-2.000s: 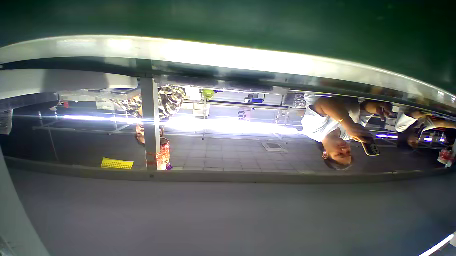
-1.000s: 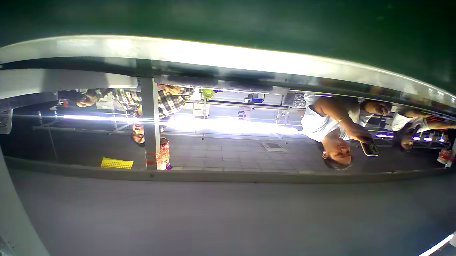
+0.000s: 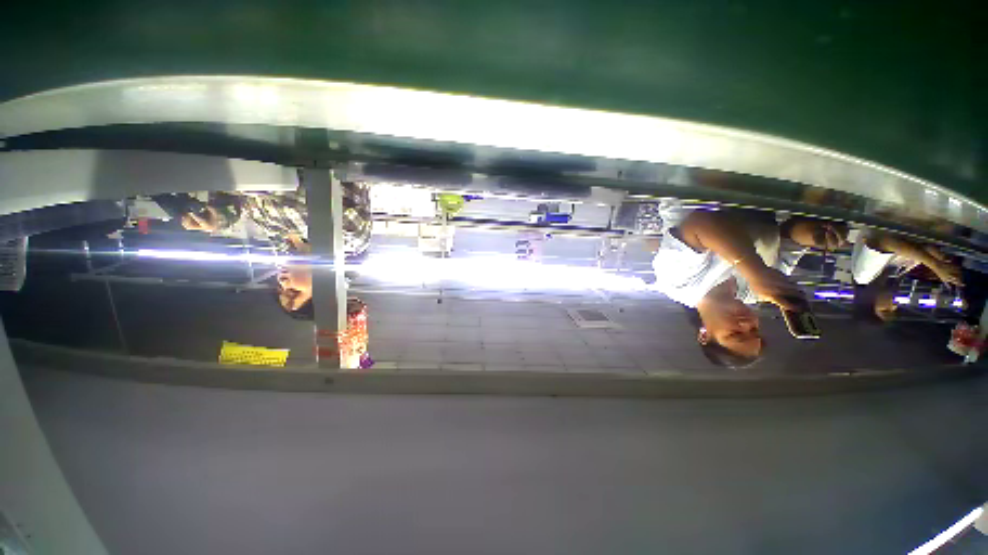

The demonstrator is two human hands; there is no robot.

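Neither of my hands is in the picture. The view is upside down. A dark green surface (image 3: 488,49), blurred and with nothing seen on it, fills the top of the frame. A bright pale metal rail (image 3: 433,106) curves along its edge. No phone, tray or tool of mine can be made out.
Beyond the rail, a person in a white top (image 3: 688,266) holds a dark phone (image 3: 802,322). A person in a checked shirt (image 3: 355,222) is behind a grey post (image 3: 324,249). Another person (image 3: 872,263) is at the right. A yellow object (image 3: 254,355) hangs at a pale beam (image 3: 488,382).
The person in the checked shirt has shifted left, with an arm and hand now reaching left of the post. The far-right person's arms and head have moved. The camera view is unchanged.
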